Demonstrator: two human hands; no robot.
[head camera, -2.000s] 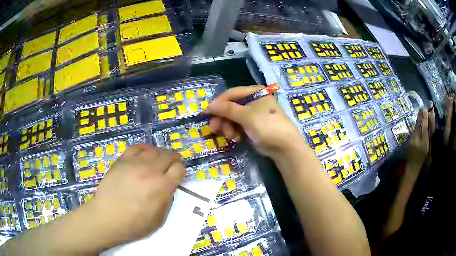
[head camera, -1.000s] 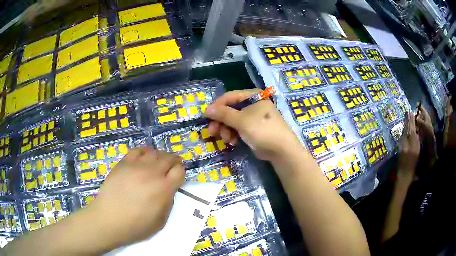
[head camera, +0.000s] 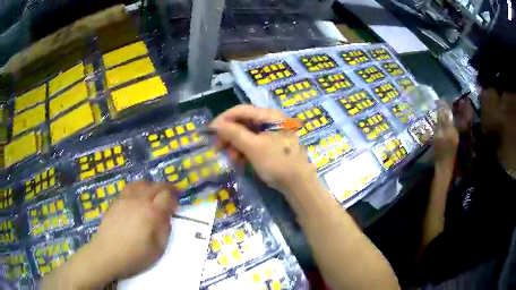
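My right hand (head camera: 263, 144) holds dark tweezers (head camera: 272, 126) with an orange-red rear end like a pen, over the upper right pockets of the clear blister tray (head camera: 138, 139). The tweezer tips are blurred. My left hand (head camera: 138, 226) rests over the tray, its fingertips at the top edge of a white liner sheet (head camera: 180, 255); whether they grip it is hard to tell. The liner carries a narrow dark strip (head camera: 191, 218) and a small dark piece (head camera: 201, 234). Dark circuit boards (head camera: 102, 161) with yellow pads sit in the tray pockets.
Trays with large plain yellow parts (head camera: 136, 92) stand at the back left. A grey post (head camera: 205, 45) rises behind the work tray. Another tray of boards (head camera: 334, 116) lies to the right. A person in dark clothing (head camera: 481, 209) works at its far right side.
The view has shifted, so the trays appear farther left and the other person shows more. My right hand has moved slightly relative to the tray and is blurred. The tweezers are still held.
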